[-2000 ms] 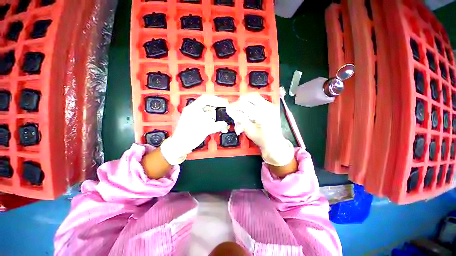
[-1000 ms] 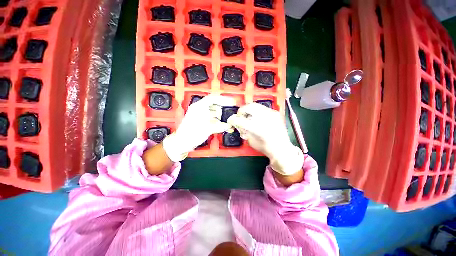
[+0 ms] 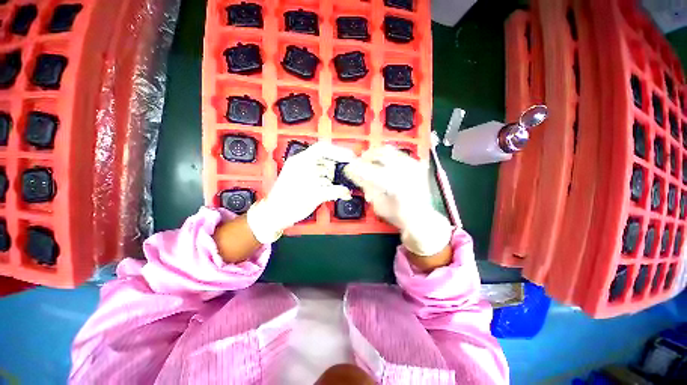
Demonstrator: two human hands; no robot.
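Note:
An orange-red foam tray point(image 3: 213, 169) with a grid of square pockets lies in front of me and holds many black modules. My left hand point(image 3: 300, 189), in a thin white glove, holds a black module point(image 3: 343, 174) above the tray's lower rows. My right hand point(image 3: 392, 188), also gloved in white, covers the module's right side with its fingers bent over it. Part of the module is hidden by the fingers. I cannot tell whether a cloth is between the right fingers and the module.
A whitish bottle point(image 3: 479, 143) with an open metal flip lid, a small whitish strip point(image 3: 454, 126) and a slim pink-white brush point(image 3: 444, 183) lie right of the tray. Stacked foam trays stand at left point(image 3: 83, 248) and right point(image 3: 520, 225). A blue crate point(image 3: 533, 314) is below the bench.
Since one second ago, my right fingers have moved from the module's lower right to lie over its right side. My left hand still holds the module in about the same place.

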